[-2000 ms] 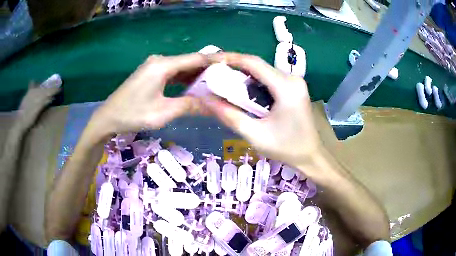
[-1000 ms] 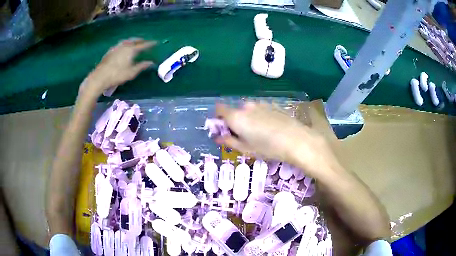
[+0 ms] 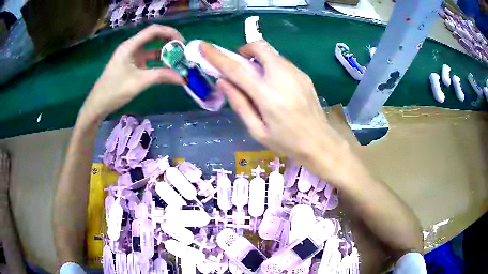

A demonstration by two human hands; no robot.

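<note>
My left hand (image 3: 126, 72) holds an open housing (image 3: 202, 88) above the green belt; its inside shows a green circuit board at the upper left and a blue component. My right hand (image 3: 283, 96) holds a pale pink cover (image 3: 206, 58) against the open housing's upper right side. The cover is tilted and partly hidden by my fingers. Below my hands lies a pile of pink mouldings (image 3: 184, 217), with several window panels (image 3: 241, 247) near its front. A small stack of pink parts (image 3: 127, 142) lies at the pile's upper left.
The green conveyor belt (image 3: 64, 69) crosses the view. A white-pink part (image 3: 253, 29), an open housing (image 3: 350, 61) and several small pale parts (image 3: 437, 88) lie on it. A grey metal post (image 3: 390, 61) stands at the right. Yellow sheets (image 3: 96, 214) lie under the pile. Brown cardboard (image 3: 433, 160) covers the bench.
My left hand has taken hold of an open housing over the belt. My right hand has risen from above the pile and brought a cover against it. Parts on the belt have shifted left.
</note>
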